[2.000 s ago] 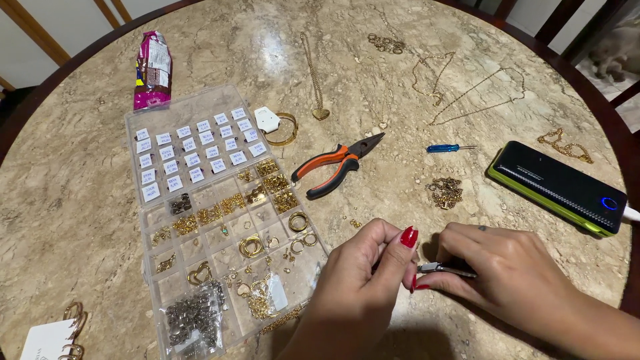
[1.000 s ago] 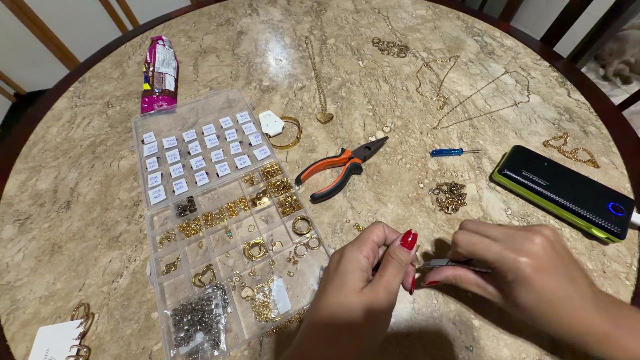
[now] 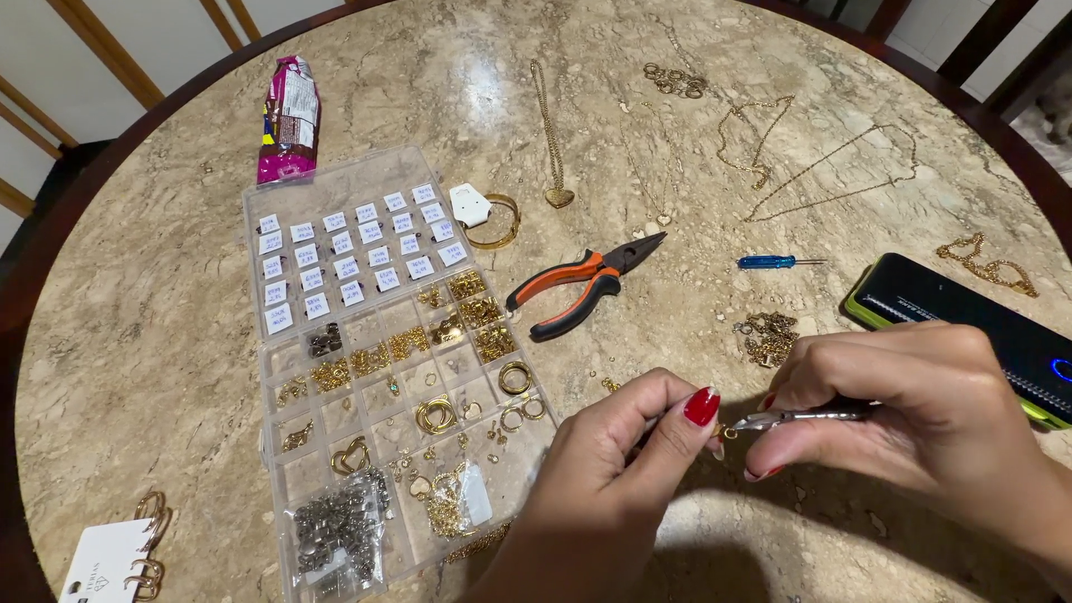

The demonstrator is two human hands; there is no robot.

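My left hand (image 3: 620,469) pinches a small gold jewelry piece with a ring (image 3: 729,433) between thumb and index finger; most of the piece is hidden by the fingers. My right hand (image 3: 896,410) holds small metal pliers (image 3: 796,416), whose tips touch or nearly touch the ring. To the left lies a compartment box of clear plastic (image 3: 402,544) holding gold findings, rings and a bag of dark metal parts (image 3: 339,528). Orange and black long-nose pliers (image 3: 590,276) lie beyond my left hand. A tangled chain (image 3: 766,339) lies just beyond my hands.
A black and green power bank (image 3: 921,293) lies at right, near a blue screwdriver (image 3: 766,262). Gold chains (image 3: 754,142), a heart-pendant necklace (image 3: 559,197) and a bangle (image 3: 502,222) lie farther back. A pink wrapper (image 3: 289,121) touches the box's lid; carded earrings (image 3: 105,561) lie front left.
The plier tips and a small gold ring now show between my hands, where my fingers covered more before. My right hand has turned slightly. Both hands stay close together.
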